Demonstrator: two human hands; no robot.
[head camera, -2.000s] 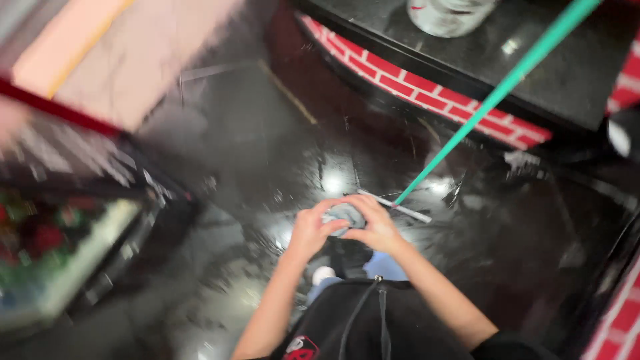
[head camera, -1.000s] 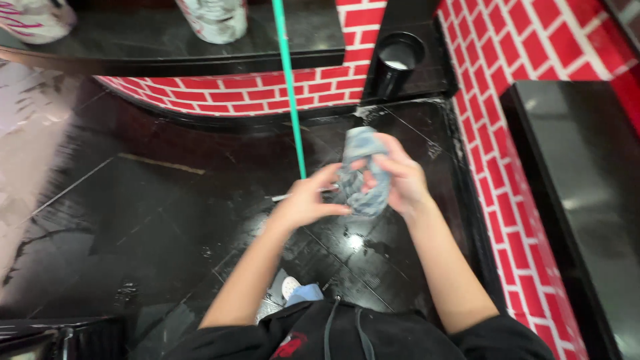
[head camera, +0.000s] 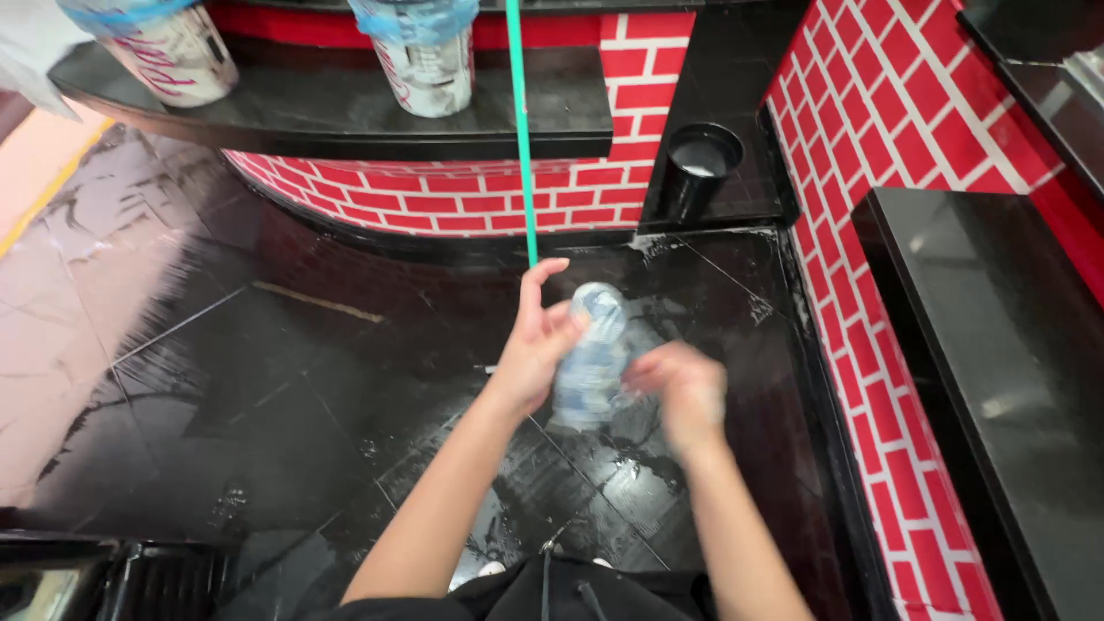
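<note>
A blue-grey and white cloth (head camera: 591, 371), blurred by motion, hangs in front of me over the wet black floor. My left hand (head camera: 543, 341) grips its upper part between thumb and fingers, with the index finger raised. Close to the cloth's right side is my right hand (head camera: 681, 388), fingers curled and blurred; whether it touches the cloth I cannot tell. A thin green pole (head camera: 523, 129) rises behind my left hand, in front of the shelf. Its lower end is hidden behind that hand, and a small white piece shows just left of my wrist.
A curved black shelf (head camera: 302, 112) over red brick-pattern panels holds two patterned buckets (head camera: 427, 78) (head camera: 177, 60) with blue plastic at their rims. A black bin (head camera: 703, 159) stands in the corner. On the right are a brick-pattern wall (head camera: 862, 388) and a black ledge (head camera: 992, 345).
The cloth was bunched between both hands; now it hangs longer from my left hand, with my right hand beside it. The view has turned towards the shelf and corner.
</note>
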